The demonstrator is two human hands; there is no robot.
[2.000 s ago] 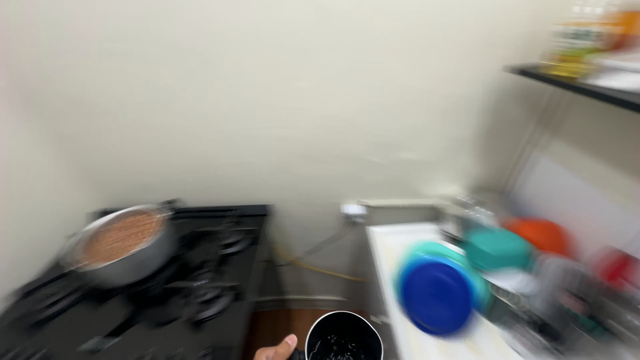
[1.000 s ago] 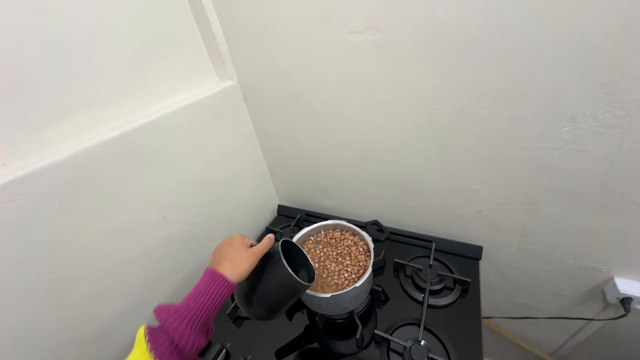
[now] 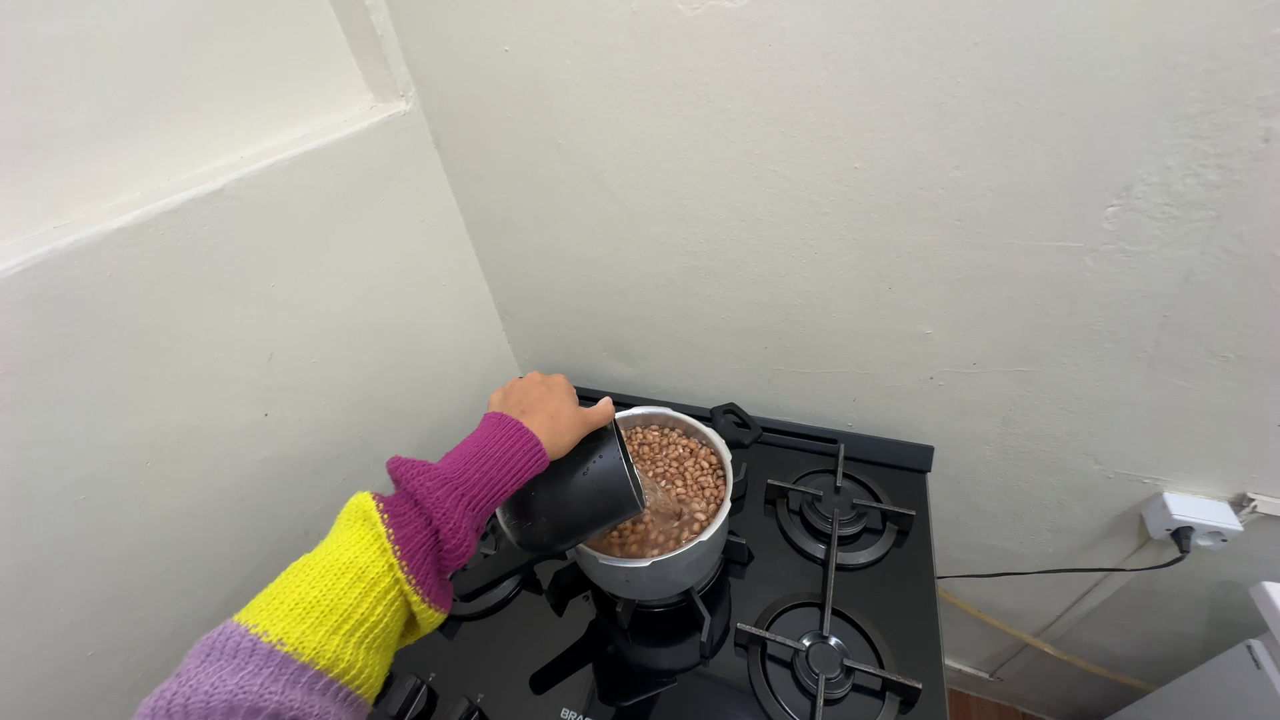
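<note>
My left hand [image 3: 553, 412], in a knitted sleeve of purple, yellow and lilac, grips a black jug [image 3: 572, 492] tilted to the right over the rim of an aluminium pot [image 3: 652, 575]. Water runs from the jug's mouth onto brown beans [image 3: 680, 470] in the pot, and the surface is stirred up there. The pot stands on a burner of the black gas stove [image 3: 500, 670]; its black handle points down to the left, partly below the jug. My right hand is out of view.
Two burners with metal grates, a rear one [image 3: 836, 508] and a front one [image 3: 825, 658], lie right of the pot. Control knobs [image 3: 408, 695] line the stove's front edge. Walls meet behind the stove. A white socket box [image 3: 1190, 518] with a plugged black cord is at the right.
The jug has tipped further over the pot, and water now flows out of it. Two seconds ago the view was farther right, with the jug away from the pot.
</note>
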